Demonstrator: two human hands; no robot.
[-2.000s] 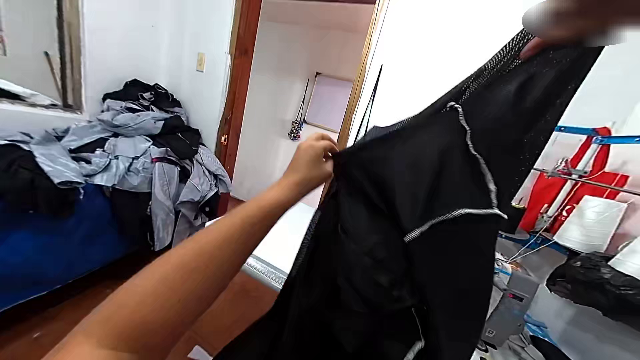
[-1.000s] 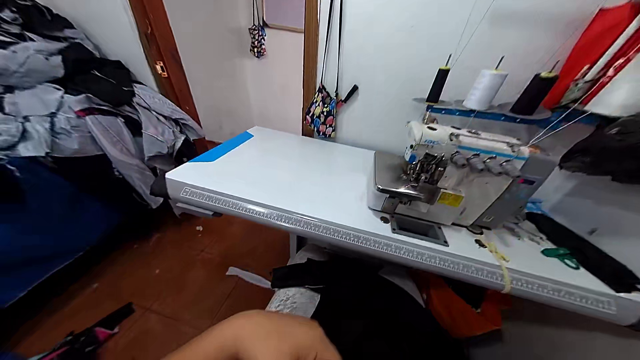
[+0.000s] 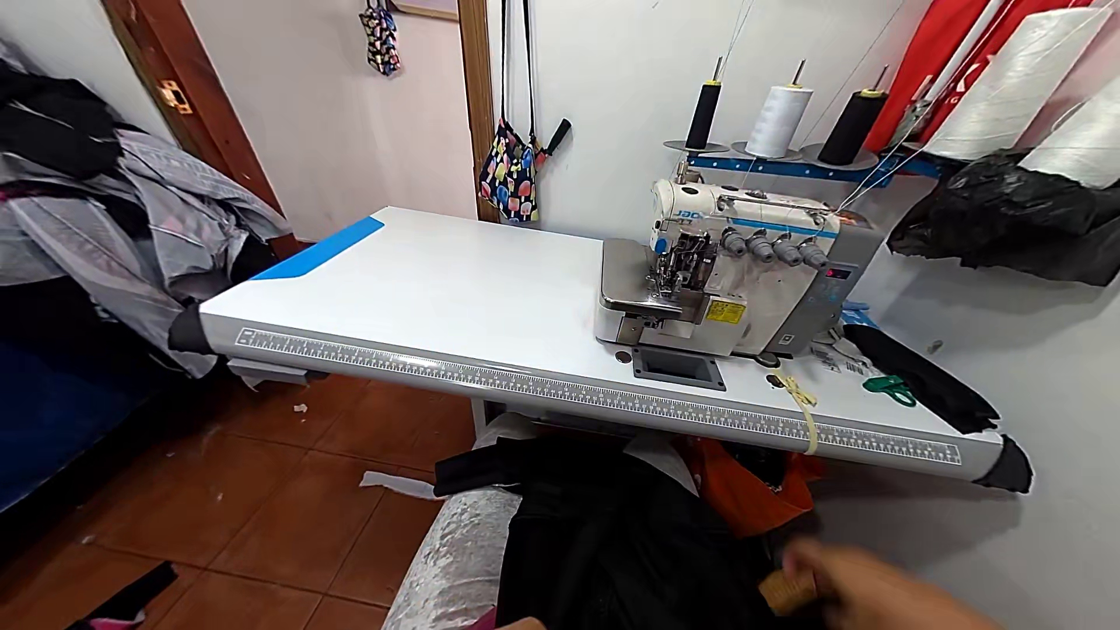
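My right hand [image 3: 862,582], blurred, reaches in at the lower right beside a tan object [image 3: 786,592] that I cannot identify; whether it grips this is unclear. Only a sliver of my left hand [image 3: 523,624] shows at the bottom edge, against black fabric [image 3: 612,534] heaped below the table, and its fingers are hidden. A pale crushed-velvet cover [image 3: 459,551] lies left of that fabric. Above stands a white overlock sewing machine [image 3: 744,262] on a white sewing table [image 3: 472,280]. Green-handled snips [image 3: 891,390] and a yellowish band [image 3: 801,402] lie right of it.
Thread cones [image 3: 779,121] stand behind the machine. An orange cloth [image 3: 752,490] hangs under the table. Grey and black garments [image 3: 166,192] are piled at left. A printed bag [image 3: 510,175] hangs on the wall. White and black scraps [image 3: 398,484] lie on the tiled floor.
The black garment with pale seams, held up by both hands two seconds ago, is no longer raised; black fabric lies low. The view has swung down to the sewing table. My right hand now shows lower right.
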